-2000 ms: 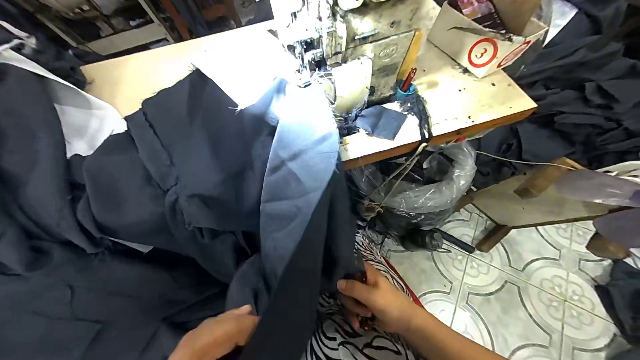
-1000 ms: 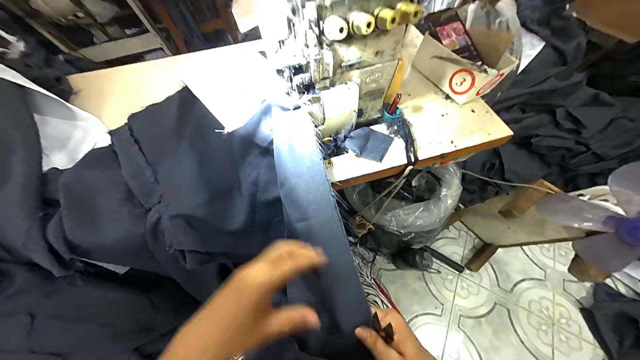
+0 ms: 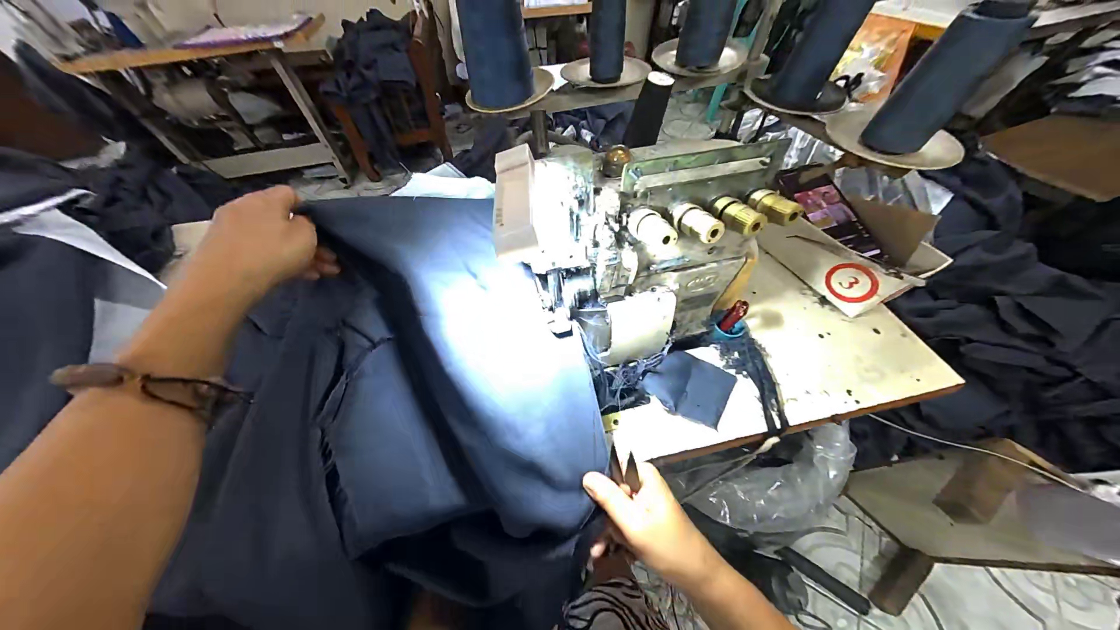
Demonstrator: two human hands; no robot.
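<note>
Dark navy fabric [image 3: 490, 367] spreads over the work table and passes beside the needle area of an overlock sewing machine [image 3: 630, 271], whose lamp lights it brightly. My left hand [image 3: 271, 232] grips the cloth's upper left part and lifts it. At the lower right edge of the cloth, my right hand [image 3: 634, 516] pinches the fabric and also holds small thread snips [image 3: 626, 472], blades pointing up. A small square of navy fabric [image 3: 691, 388] lies on the table right of the machine's front.
Navy thread cones [image 3: 499, 52] stand on a rack behind the machine. A cardboard box [image 3: 875, 271] with a phone [image 3: 827, 210] sits on the tabletop [image 3: 840, 367]. A clear plastic bag [image 3: 779, 490] hangs below the table edge. A wooden stool [image 3: 927, 507] stands at the lower right.
My left hand has moved from low near the cloth's front to its upper left part, now gripping it. My right hand stays at the right edge. The view has tilted up toward the thread cones.
</note>
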